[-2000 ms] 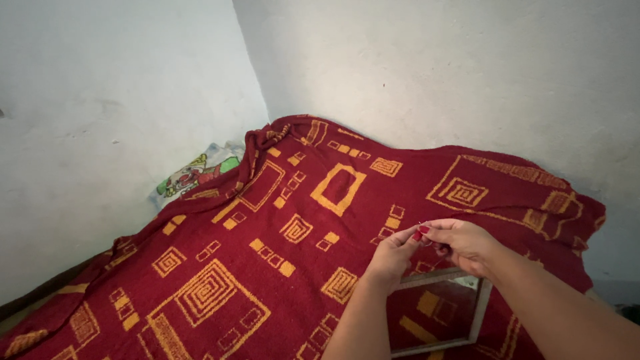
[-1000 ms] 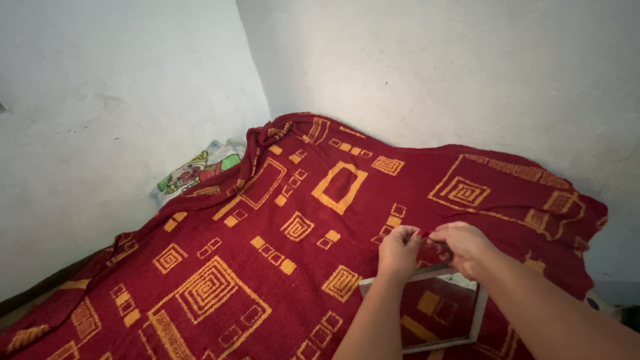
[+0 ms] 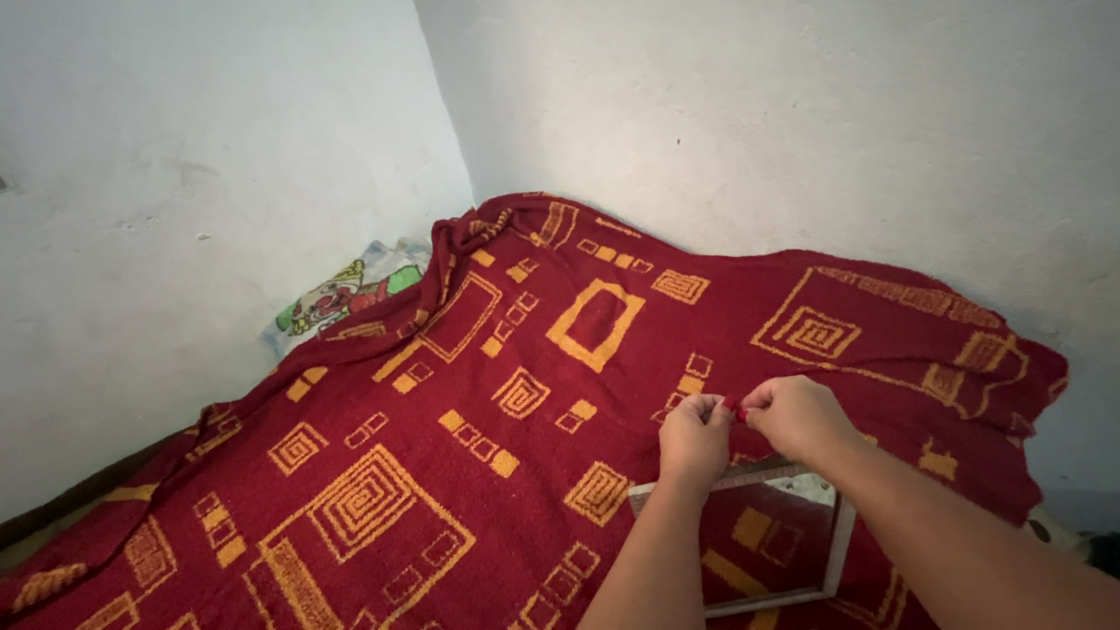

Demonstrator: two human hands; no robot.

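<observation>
My left hand (image 3: 697,437) and my right hand (image 3: 801,418) meet fingertip to fingertip, right of the middle of the view. Something small and red (image 3: 735,408) is pinched between them; whether it is a separate object or painted nails cannot be fully told. Below the hands and partly behind my left forearm, a mirror (image 3: 770,542) in a pale frame lies on a red blanket (image 3: 542,455) with yellow squares and spirals. The mirror reflects the blanket's pattern.
The blanket is spread over a bed in the corner between two pale walls (image 3: 787,114). At its far left edge a pillow (image 3: 341,293) with a colourful cartoon print sticks out. A dark bed edge (image 3: 79,494) runs along the left wall.
My fingers have shifted slightly around the small red thing, and both hands stay close together above the mirror. The blanket and mirror have not plainly moved.
</observation>
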